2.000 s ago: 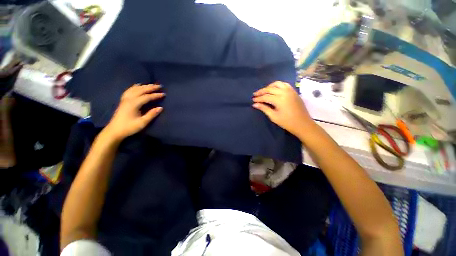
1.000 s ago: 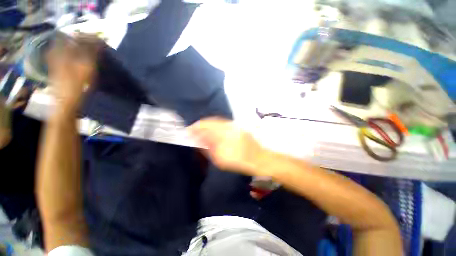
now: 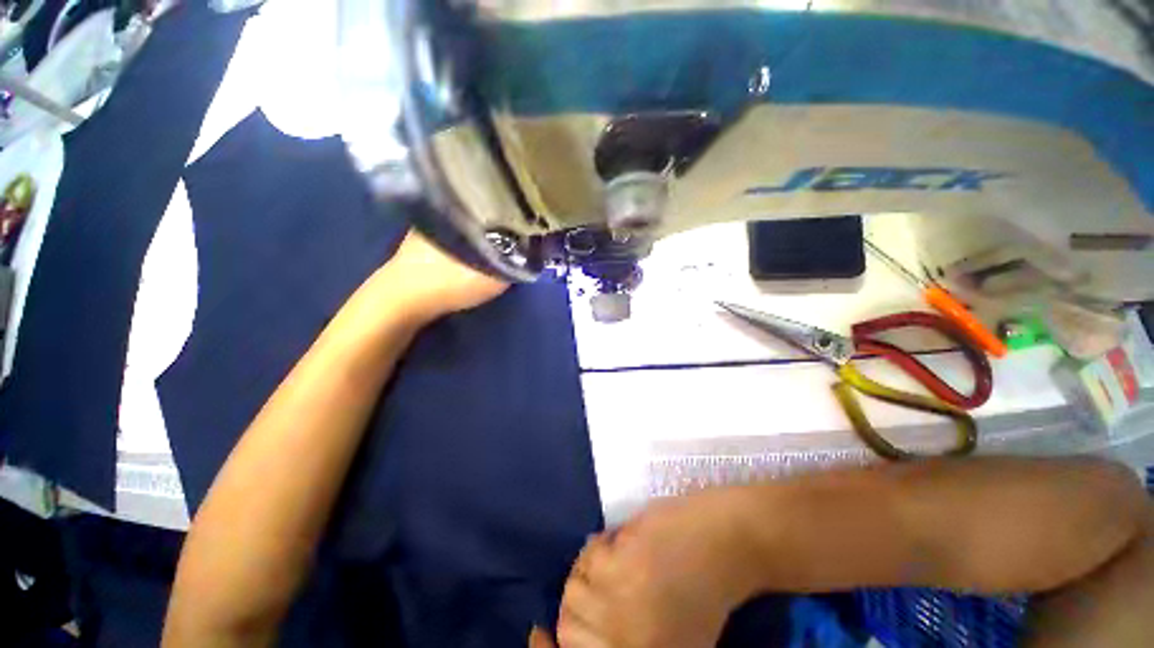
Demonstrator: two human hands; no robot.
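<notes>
A dark navy fabric panel (image 3: 487, 430) lies under the left end of the sewing machine head (image 3: 608, 127) and runs over the table's front edge. The lit presser foot area (image 3: 589, 272) is at its right edge. My left hand (image 3: 443, 276) rests on the panel just left of the needle area; its fingers are hidden behind the machine head. My right hand (image 3: 652, 576) is at the panel's right edge by the table front, fingers curled with the cloth between thumb and fingers. Another dark panel (image 3: 101, 253) lies flat at the left.
Scissors (image 3: 829, 348) with red and yellow handles lie right of the needle. Beyond them are a black rectangle (image 3: 806, 249), an orange-handled tool (image 3: 964, 319), a green item (image 3: 1028, 332) and a white-and-red box (image 3: 1114, 380). A ruler strip (image 3: 747, 468) lines the front edge.
The view has moved closer to the machine. My left hand has moved from the far left to beside the needle area. My right hand is now at the cloth's near right edge, with the panel under the machine head.
</notes>
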